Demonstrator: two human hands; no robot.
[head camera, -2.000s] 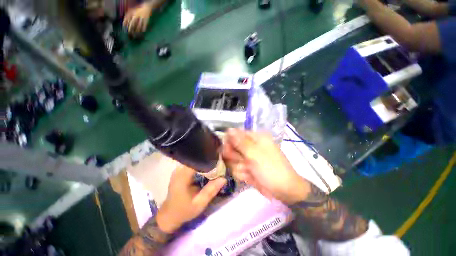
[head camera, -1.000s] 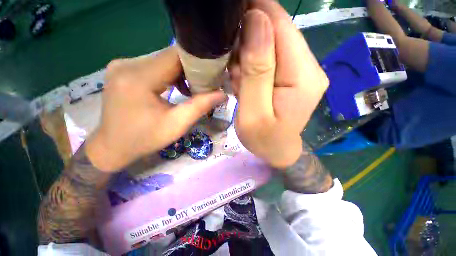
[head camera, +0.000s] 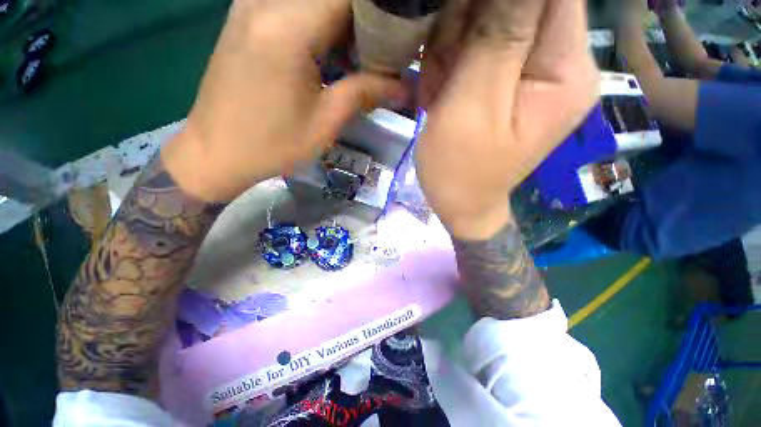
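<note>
The electric screwdriver's cream lower grip (head camera: 388, 37) is close to the camera at the top edge, with its black body cut off above. My left hand (head camera: 263, 96) is at its left side, thumb pointing across below the grip; a small dark thing shows by its fingers, too blurred to name. My right hand (head camera: 505, 117) is at the grip's right side, fingers blurred and partly cut off. What either hand holds is hidden. Two round circuit board assemblies (head camera: 282, 245) (head camera: 333, 248) lie side by side on the pink work mat (head camera: 334, 313).
A screw feeder (head camera: 380, 138) stands behind the boards, partly hidden by my hands, with a clear bag (head camera: 407, 196) beside it. A second blue-white feeder (head camera: 576, 163) stands at right by a co-worker's blue sleeve (head camera: 726, 121). Green conveyor belt (head camera: 125, 75) at upper left.
The view has shifted. The screwdriver and both hands, earlier low over the mat, are now higher in the picture and nearer the camera. Both boards on the mat are now uncovered.
</note>
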